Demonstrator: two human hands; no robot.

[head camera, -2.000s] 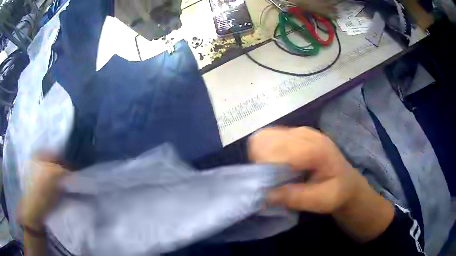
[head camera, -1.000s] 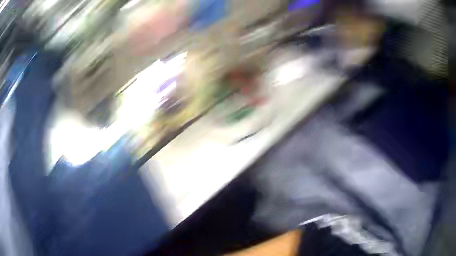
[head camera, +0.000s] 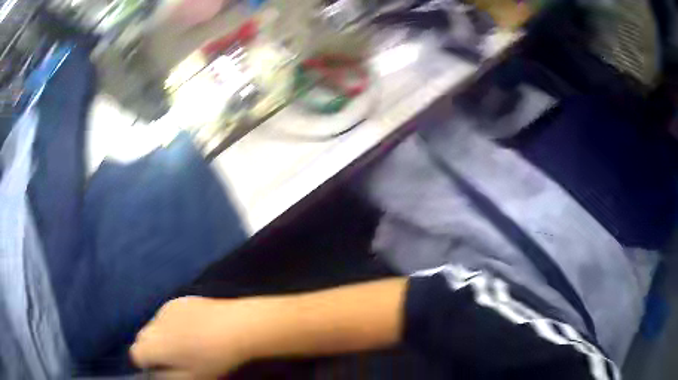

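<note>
My right hand is low at the left of centre, its forearm reaching across from the right. Its fingers look curled and blurred near the bottom edge; whether they grip anything cannot be told. My left hand is out of the picture. A navy panel lies over the left end of the white table, its top edge in the bright light. More navy cloth and light blue-grey fabric lie at the far left. Light blue-grey pieces with a dark strip between them rest at the right.
Blurred red and green scissor handles lie on the table, with a thin dark cable beside them. A blurred grey machine part stands at upper left. Dark navy cloth lies at far right.
The view has swung to the right and blurred. The grey fabric held between both hands is no longer seen. My left hand has left view; my right hand has moved low and left.
</note>
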